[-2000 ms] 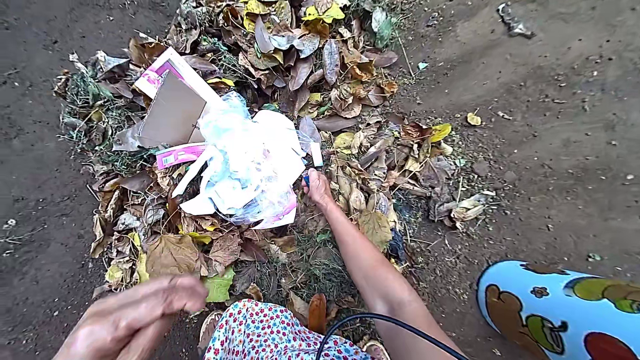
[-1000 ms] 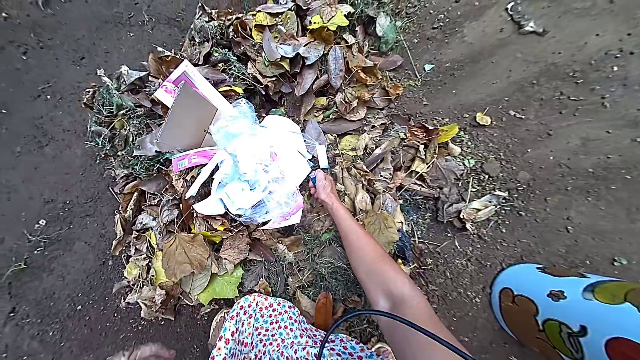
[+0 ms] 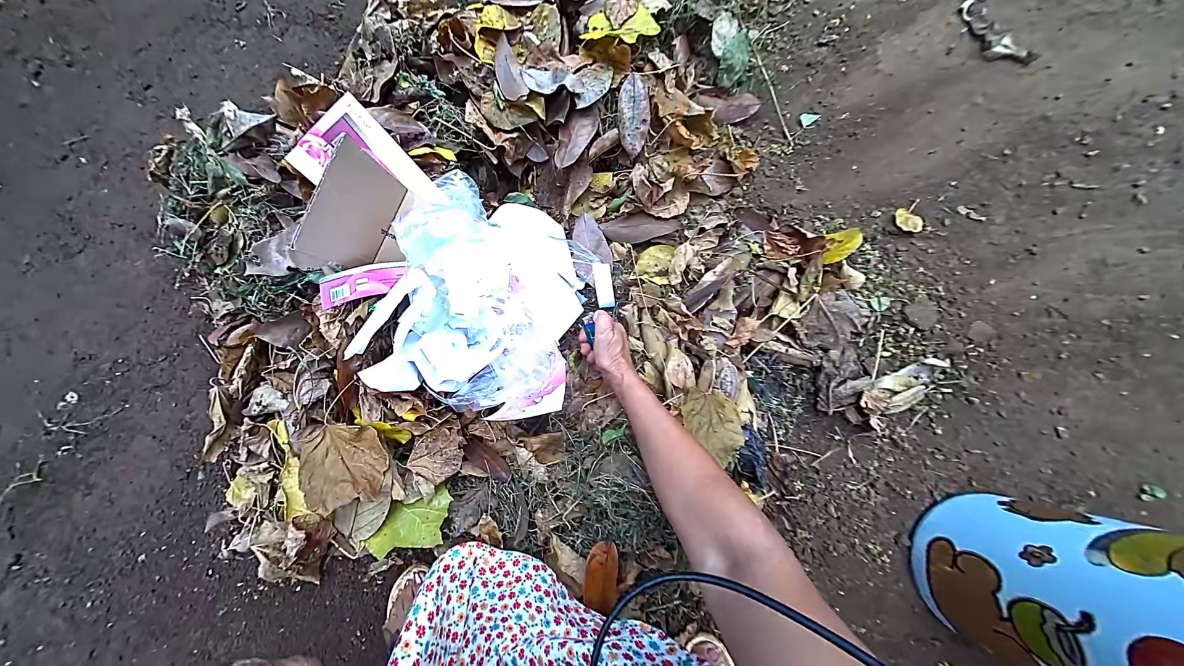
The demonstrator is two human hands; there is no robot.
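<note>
My right hand [image 3: 608,348] reaches down to the right edge of a heap of white paper and clear plastic [image 3: 490,296]. It is closed around a small blue object, perhaps a lighter, mostly hidden by the fingers. A narrow white strip [image 3: 604,285] stands just above my thumb. Left of the paper, a folded brown cardboard piece [image 3: 347,205] leans beside a pink and white box piece [image 3: 365,143]. All of it lies on a pile of dry leaves [image 3: 342,467]. Of my left hand, at most a blurred sliver shows at the bottom edge, too little to judge.
Bare soil [image 3: 83,277] surrounds the leaf pile. A light blue object with cartoon patterns [image 3: 1045,573] is at the lower right. A black cable [image 3: 740,583] crosses over my right forearm. My floral garment [image 3: 518,610] and sandaled feet are at the bottom.
My left hand, in view at the lower left two seconds ago, has dropped to the bottom edge. My right hand stays beside the paper heap.
</note>
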